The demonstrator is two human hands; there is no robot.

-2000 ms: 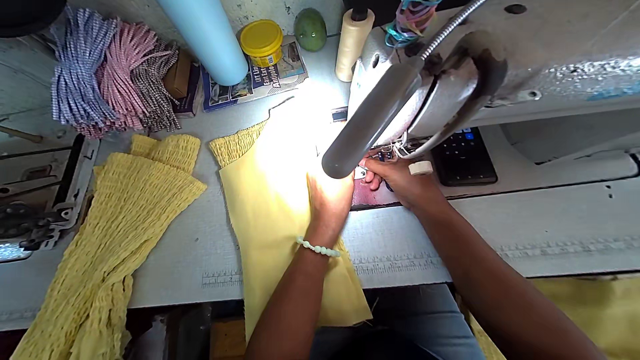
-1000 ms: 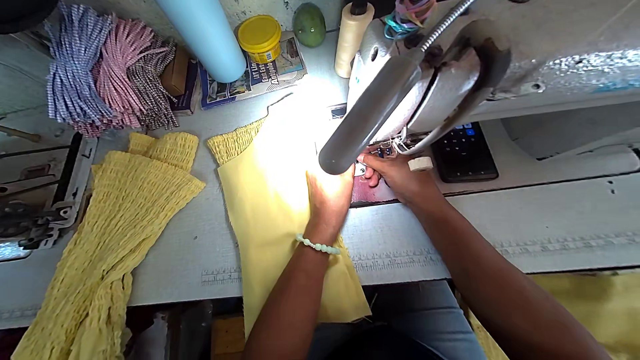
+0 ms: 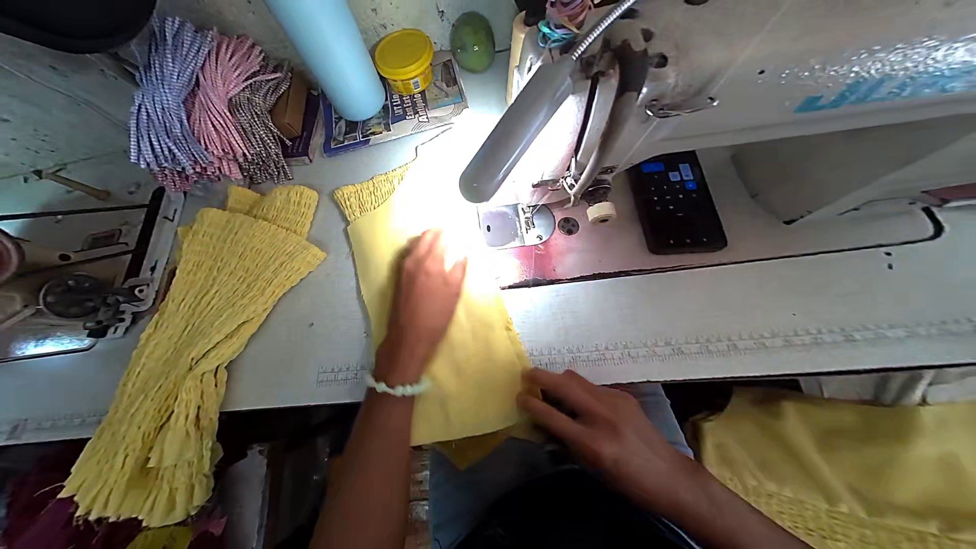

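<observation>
My left hand (image 3: 428, 293), with a pale beaded bracelet at its wrist, rests flat on a piece of yellow fabric (image 3: 469, 374) left of the sewing machine's needle area. The fingers of my right hand (image 3: 587, 412) pinch the fabric's right edge near the table's front edge. Strong lamp glare hides the fabric's upper part; a gathered yellow section (image 3: 370, 194) shows at its upper left. The sewing machine (image 3: 762, 69) stands to the right, and its presser foot (image 3: 528, 221) sits over the metal needle plate with no fabric beneath it.
Gathered yellow fabric pieces (image 3: 206, 305) lie at the left beside a second machine (image 3: 76, 293). Behind are bundled cords (image 3: 171, 107), a blue cylinder (image 3: 335, 53), a yellow-lidded tub (image 3: 404, 61) and a green fruit (image 3: 473, 42). A black calculator (image 3: 676, 206) lies under the machine arm. More yellow fabric (image 3: 839, 457) hangs lower right.
My right hand has left the presser foot area and come down to the fabric's lower right edge. My left hand has shifted left and away from the needle, and the fabric's lower edge has moved up.
</observation>
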